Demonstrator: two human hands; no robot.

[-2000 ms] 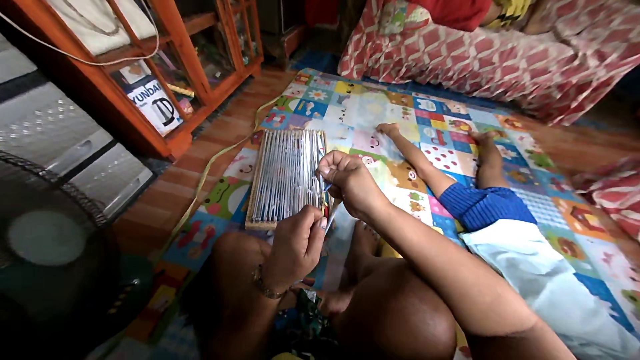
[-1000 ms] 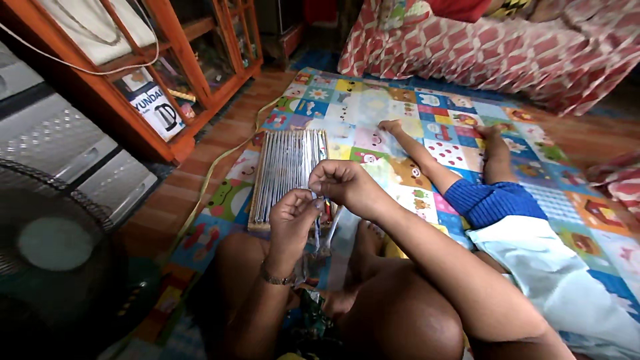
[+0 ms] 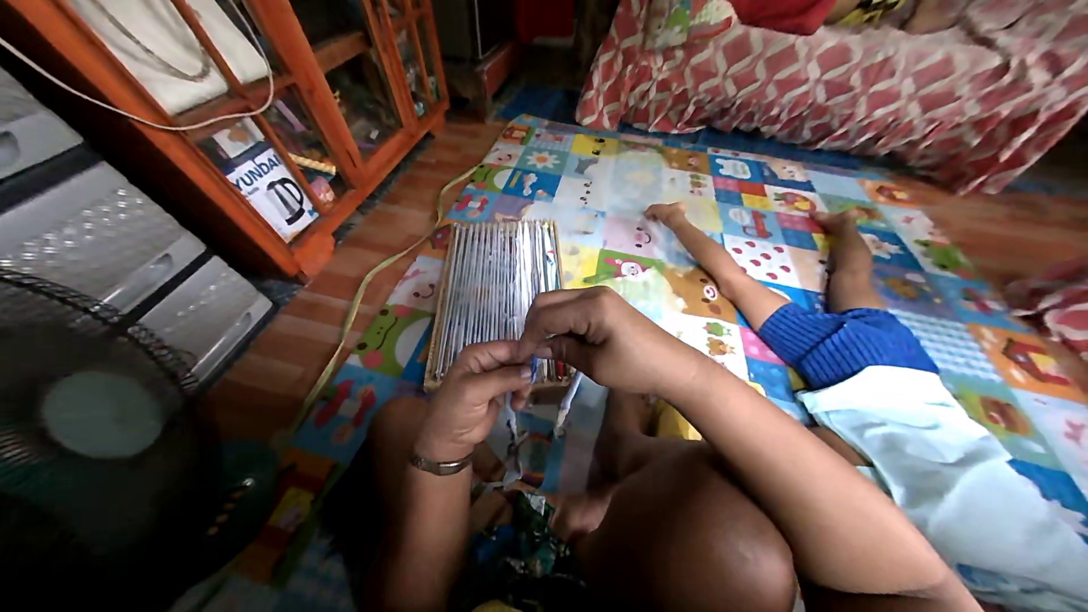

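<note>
Fingertip to fingertip, my left hand and my right hand meet over the near edge of a wooden frame. Pale strips are strung closely along the frame, which lies on the patterned mat. Both hands pinch thin whitish and blue strips; their ends hang loose below my fingers. A bracelet is on my left wrist. Another pale strip end dangles below my right hand. My fingers hide the exact pinch point and the frame's near right part.
A person in blue shorts lies on the mat at my right, legs stretched forward. A fan and grey drawers stand at the left, beside an orange wooden cabinet. A yellowish strap runs along the floor. A cloth-covered seat stands beyond.
My hands stay close together over the near end of the frame. They were a little apart one second ago, and their fingertips now meet.
</note>
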